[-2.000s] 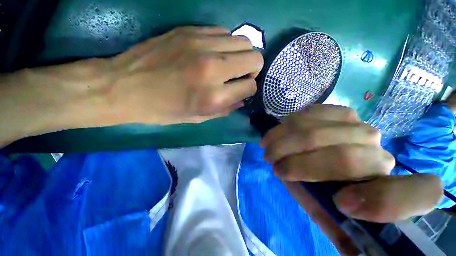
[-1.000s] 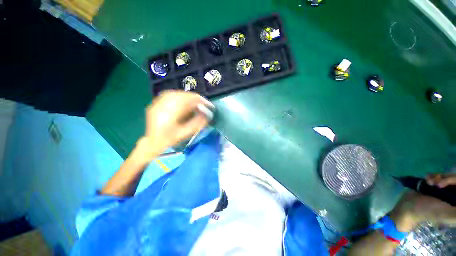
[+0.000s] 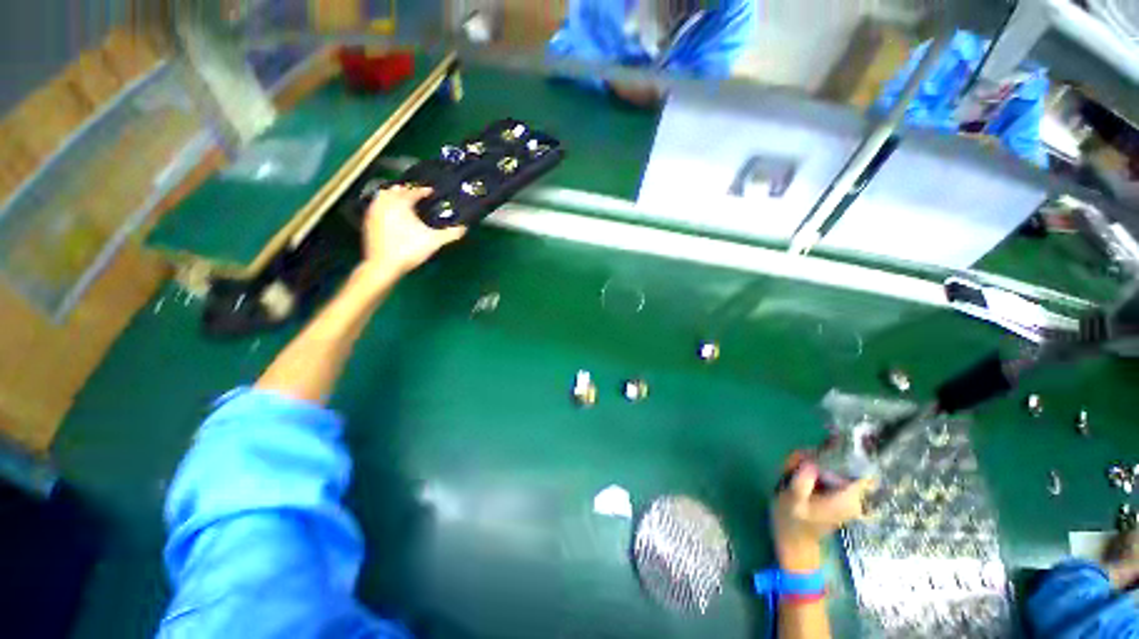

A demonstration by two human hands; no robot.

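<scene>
My left hand (image 3: 406, 231) is stretched to the back left and grips the near left end of a black pocket tray (image 3: 490, 181) holding several small round modules. My right hand (image 3: 818, 506), with a blue and red wrist strap (image 3: 793, 583), is closed around a dark tool that looks like the electric screwdriver (image 3: 974, 387); blur hides its tip. The round screw dish (image 3: 681, 552) lies on the green mat, left of my right hand. A white card (image 3: 612, 502) lies beside it. Modules (image 3: 585, 388) stand loose beyond the dish.
A clear blister tray (image 3: 931, 524) lies right of my right hand. A pale rail (image 3: 749, 256) and grey panels (image 3: 712, 156) cross the back. A raised green shelf (image 3: 256, 187) is at the left. More small parts and another person's sleeve (image 3: 1074, 605) are at the right.
The view has swung up and widened. My left hand has gone from the near edge to the back left and taken hold of a black tray. My right hand now shows fully, beside the blister tray.
</scene>
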